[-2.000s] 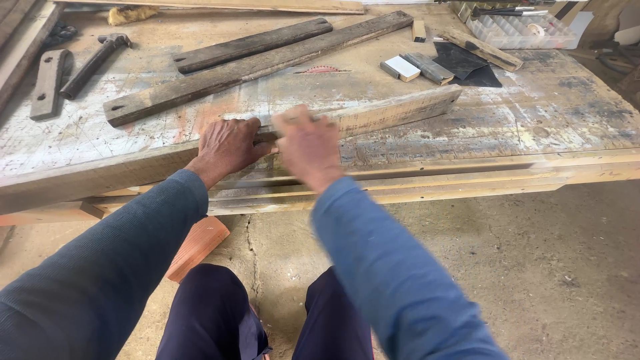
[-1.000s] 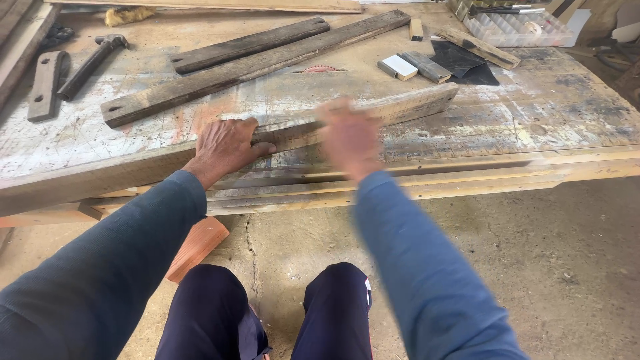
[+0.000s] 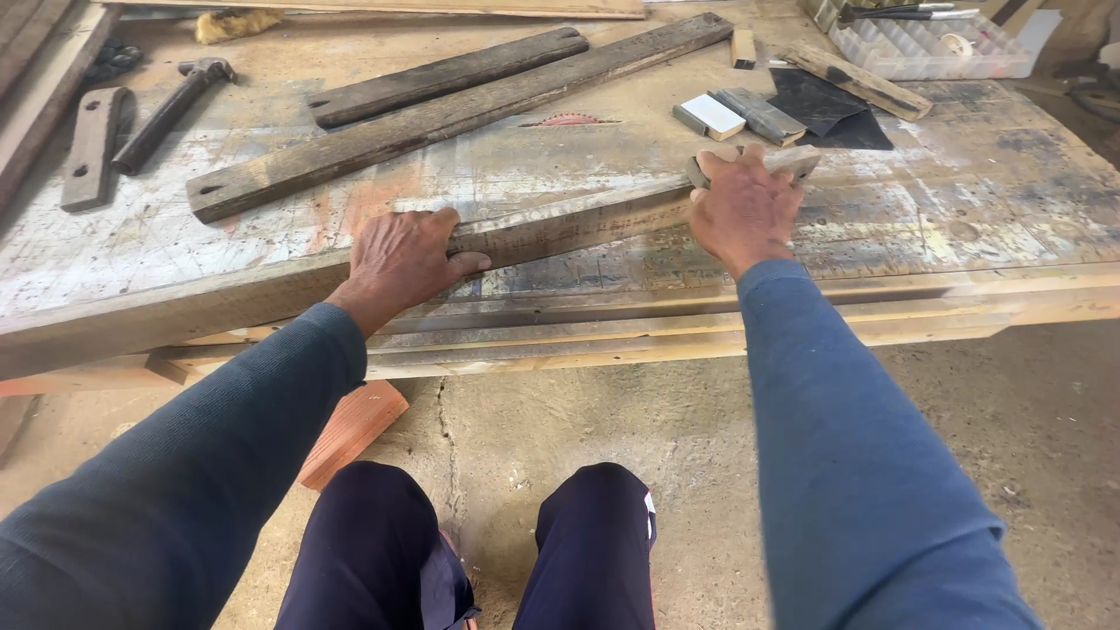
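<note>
A long wooden beam (image 3: 577, 223) lies slantwise along the near edge of a paint-stained workbench (image 3: 954, 206). My left hand (image 3: 407, 258) grips the beam left of its middle, thumb on the near face. Near the beam's right end, my right hand (image 3: 748, 201) is closed over a small greyish block (image 3: 697, 172), probably a sanding block, pressed on the beam's top; most of it is hidden under the fingers. Beyond the beam rest a longer weathered wooden bar (image 3: 455, 118) and a shorter dark one (image 3: 446, 74), each with holes near the ends.
A hammer (image 3: 179, 109) and a short drilled wooden piece (image 3: 90, 149) lie at left. A red saw blade (image 3: 570, 119) pokes through the bench top. Small blocks (image 3: 710, 116), dark abrasive sheets (image 3: 827, 109) and a plastic compartment box (image 3: 932, 48) are at right. A hollow brick (image 3: 354, 429) sits below.
My right hand has moved right along the beam, from beside my left hand to near the beam's right end. My left hand has stayed on the beam in about the same place.
</note>
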